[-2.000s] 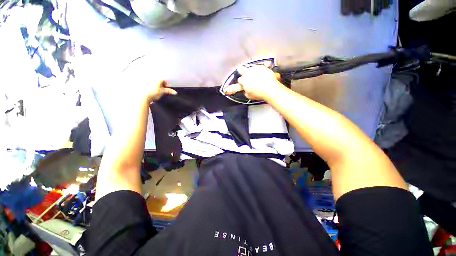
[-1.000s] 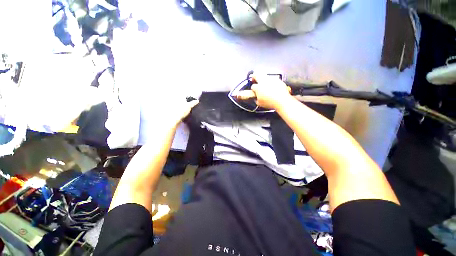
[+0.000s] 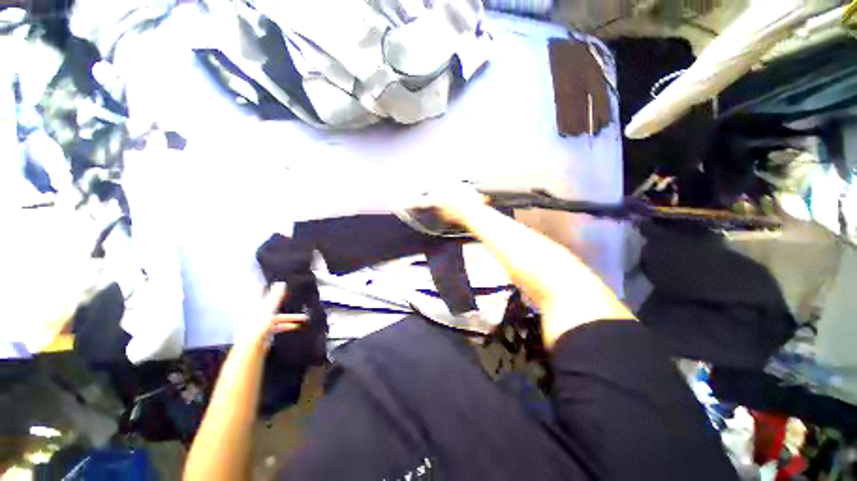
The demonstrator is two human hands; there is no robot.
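A white garment point(image 3: 362, 320) with a wide black band point(image 3: 352, 240) lies at the front of the pressing table, against my body. My right hand point(image 3: 458, 209) holds the steam iron point(image 3: 422, 220), whose metal-edged plate is on the right part of the black band. The iron is partly hidden by the hand and washed out by glare. My left hand point(image 3: 281, 320) is at the left end of the garment, beside bunched black cloth point(image 3: 296, 282). Its fingers are apart, and no cloth is seen gripped in it.
The iron's dark hose point(image 3: 583, 206) runs right past the table edge. A heap of grey-white and black garments point(image 3: 376, 70) lies at the far side, with more pieces at the left. A brown rectangular patch point(image 3: 578, 86) is at the far right corner. A pale padded arm point(image 3: 719, 69) stands beyond.
The view has shifted right. My left hand has moved off the band's upper left corner, down toward my body, and opened. My right hand still holds the iron on the band.
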